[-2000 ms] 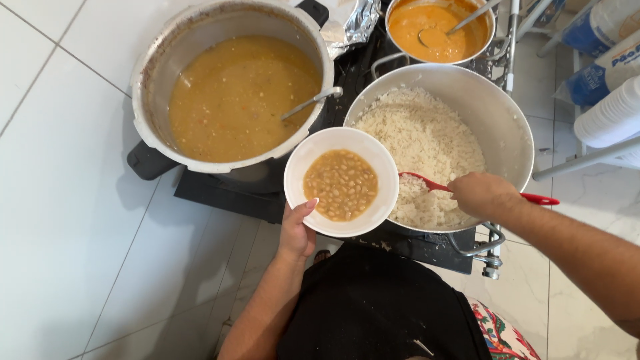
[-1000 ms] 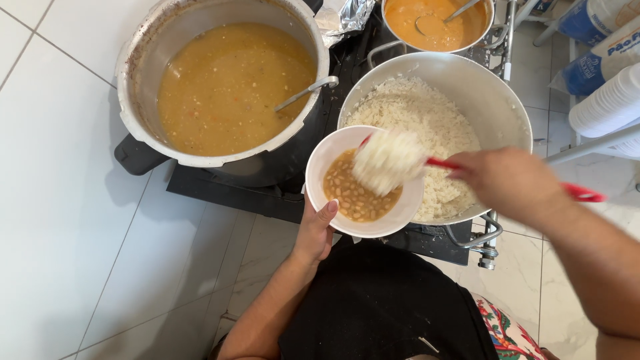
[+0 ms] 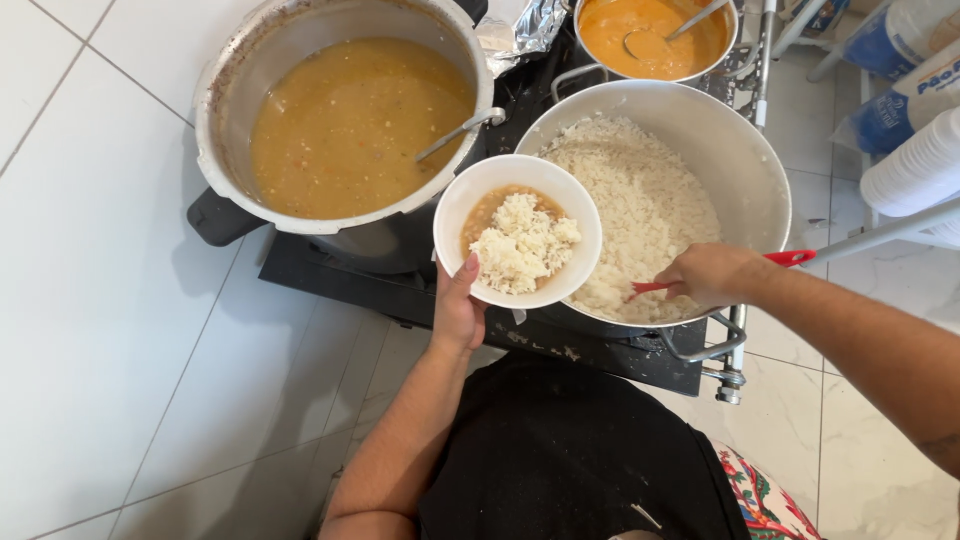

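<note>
My left hand grips a white bowl from its lower left side, the thumb on the rim. Beans in broth fill the bowl, with a mound of cooked white rice on top. My right hand is closed around a red spoon, whose head is hidden in the rice of a large aluminum pot. The bowl overlaps that pot's left rim in view. Left of it stands a large pot of bean broth, a metal ladle leaning on its rim.
A smaller pot of orange sauce holds another ladle. Crumpled aluminum foil lies between the pots on the black stove. At right, a rack holds stacked white disposable bowls and plastic-wrapped packages.
Rice from the red spoon now lies on the beans, which were bare two seconds ago. My right hand moved from the pot to over the bowl, then back into the pot's rice.
</note>
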